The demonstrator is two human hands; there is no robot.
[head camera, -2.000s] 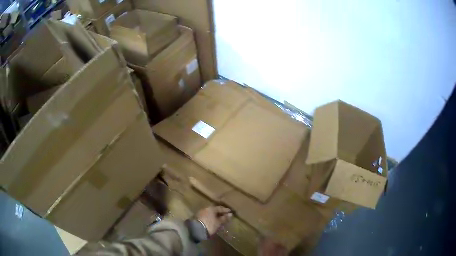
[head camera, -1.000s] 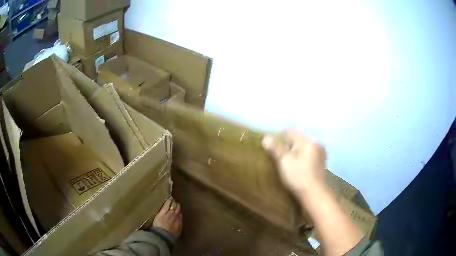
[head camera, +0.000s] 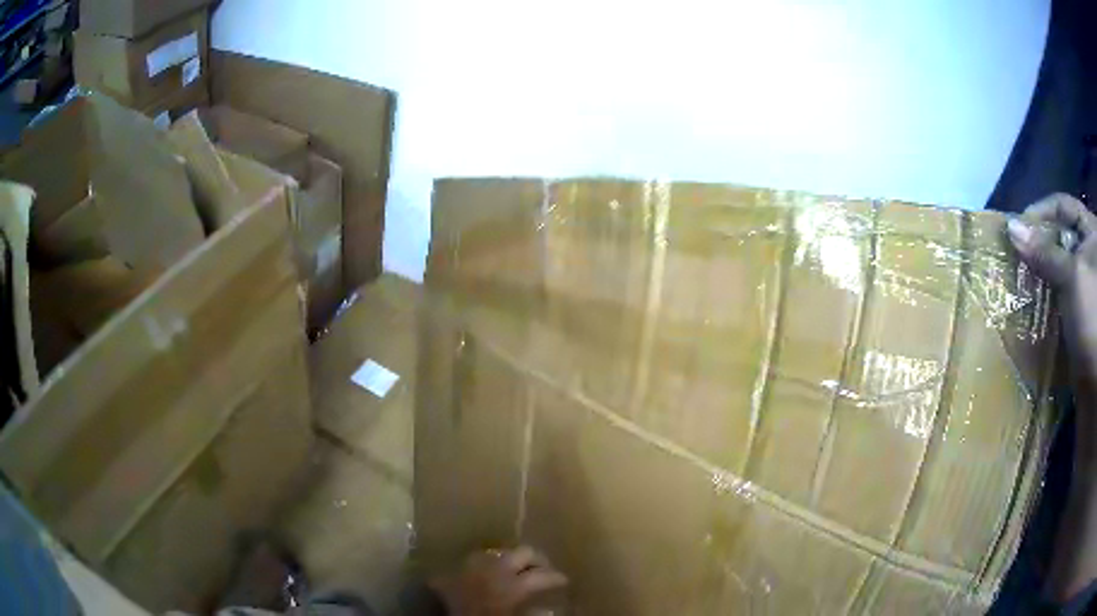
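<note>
A large flattened carton (head camera: 674, 397) with many strips of shiny packing tape stands tilted up in front of me. My right hand (head camera: 1065, 247) is at the right edge of the view, its fingers closed on the sheet's upper right corner. My left hand (head camera: 505, 584) is low at the bottom centre, against the sheet's lower left part; its fingers are bent and partly blurred, and I cannot tell whether it grips the sheet. A large open carton (head camera: 156, 397) stands at the left.
A flat carton with a white label (head camera: 375, 378) lies between the open carton and the taped sheet. Stacked cartons (head camera: 132, 72) stand at the back left. A flat brown sheet (head camera: 361, 144) leans on the white wall (head camera: 674, 90). Shelving shows at the far upper left.
The taped sheet has been raised and now faces me broadly. My right hand has moved right with its corner. My left hand has moved from beside the open carton to the sheet's lower part.
</note>
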